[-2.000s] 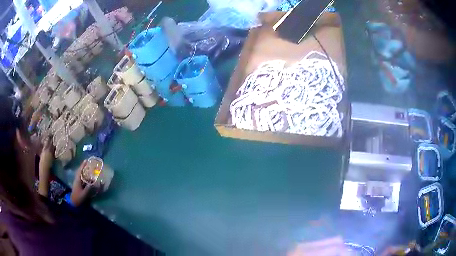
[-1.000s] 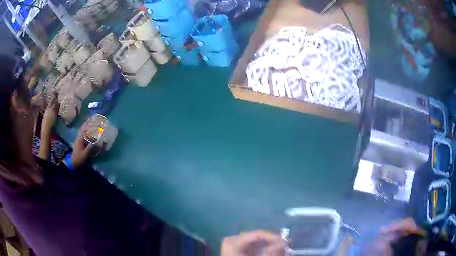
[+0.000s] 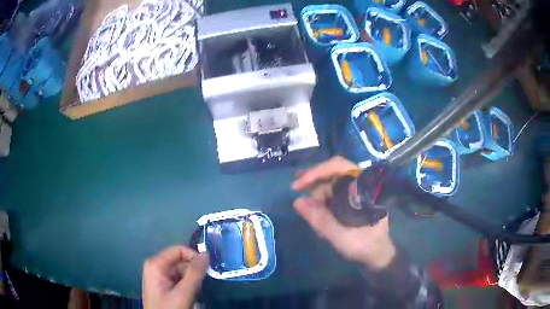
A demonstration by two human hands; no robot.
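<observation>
A blue housing point(image 3: 270, 246) with a white frame point(image 3: 234, 274) at its opening and a yellow-orange part point(image 3: 249, 244) inside sits at bottom centre. The frame looks slightly off the rim at the upper left. My left hand point(image 3: 175, 276) pinches the housing's left side at the frame. My right hand point(image 3: 344, 220) is right of the housing, around the dark electric screwdriver point(image 3: 362, 196), with thumb and forefinger extended left. The driver tip is not clearly visible. The silver-grey screw feeder point(image 3: 259, 72) stands behind, its pick-up block point(image 3: 269, 130) facing me.
Several framed blue housings point(image 3: 382, 125) stand right of the feeder. A carton point(image 3: 135, 95) of white frames is at upper left. A blurred grey support bar point(image 3: 458, 99) and a black cable point(image 3: 464, 214) cross the right side. Waiting blue housings point(image 3: 42, 69) are at far left.
The view has swung right, so the feeder and framed housings now appear nearer the centre. Both hands have come fully into view, with the framed housing by my left hand and the screwdriver at my right.
</observation>
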